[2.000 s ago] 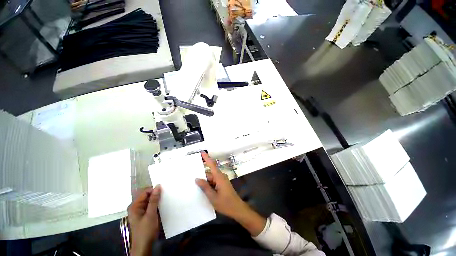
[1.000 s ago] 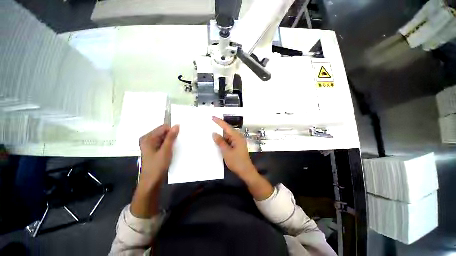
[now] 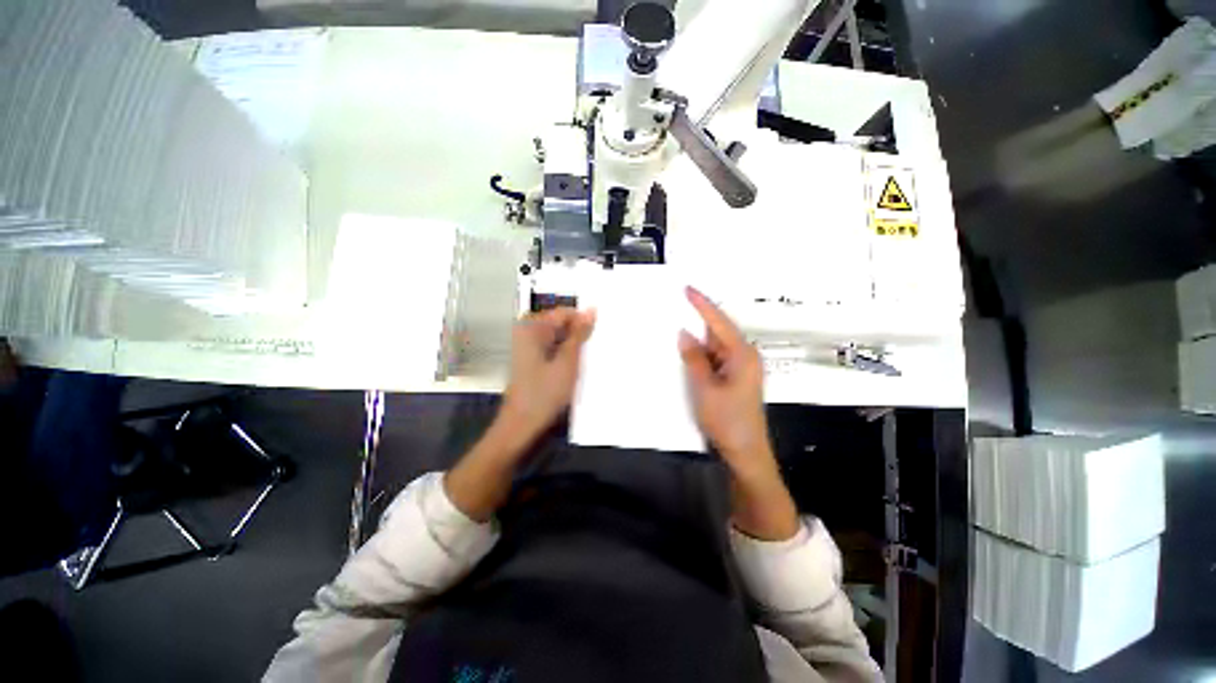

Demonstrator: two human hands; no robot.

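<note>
A plain white booklet (image 3: 640,367) is held flat in front of the sewing machine (image 3: 624,147), its far edge near the dark metal block under the head. My left hand (image 3: 544,363) grips its left edge with thumb and fingers. My right hand (image 3: 727,380) holds its right edge, with the index finger stretched out along the top right corner. A pile of white booklets (image 3: 387,287) lies on the table left of the machine head.
Tall white stacks (image 3: 147,174) stand at the far left. A warning label (image 3: 895,195) is on the white bed. White side stacks (image 3: 1067,494) stand on the dark bench (image 3: 1054,307) at right. A stool (image 3: 200,460) and part of a person's dark-clothed leg (image 3: 74,460) show lower left.
Both hands have carried the booklet to the right, from beside the head to in front of it. The camera view has also shifted and turned.
</note>
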